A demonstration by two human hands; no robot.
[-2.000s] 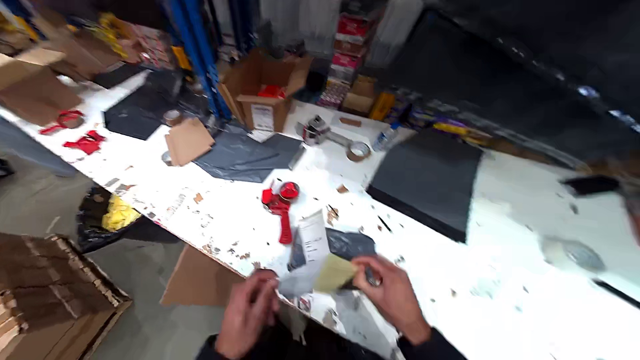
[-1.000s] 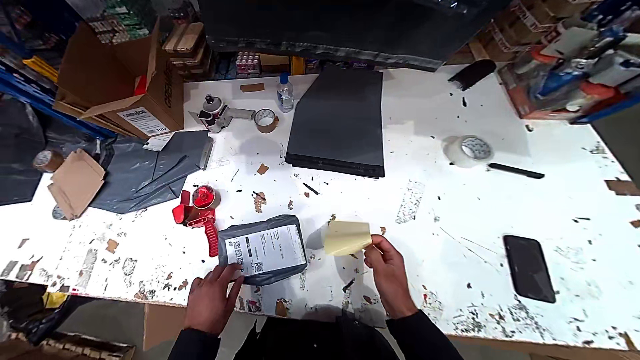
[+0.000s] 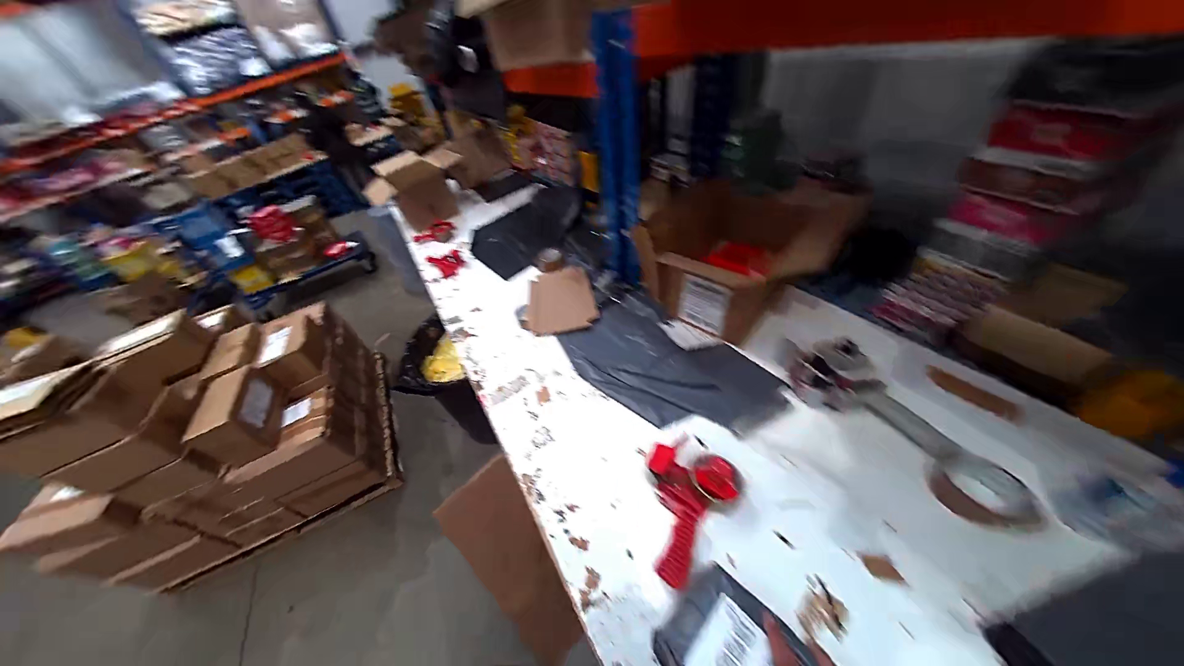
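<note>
At the bottom edge, a grey plastic mailer parcel [image 3: 680, 615] with a white label [image 3: 731, 638] lies partly cut off on the white table. A small blurred part of a hand touches its label side; which of my hands it is cannot be told, and the rest is outside the view. Just beyond the parcel lies a red tape dispenser [image 3: 684, 518]. Farther right are a metal-handled tape dispenser [image 3: 832, 370] and a tape roll [image 3: 985, 490]. The yellow paper is not visible.
Dark plastic mailers [image 3: 671, 361] and a cardboard piece [image 3: 561, 301] lie along the table, with an open carton [image 3: 731, 287] behind. A blue rack post [image 3: 617, 148] stands at the back. Left on the floor are stacked cartons [image 3: 268, 425] and a black-lined bin [image 3: 462, 398].
The view has swung far to the left, bringing the stacked cartons and shelves into sight. One second ago both hands showed, the right holding yellow paper; now only part of one hand shows.
</note>
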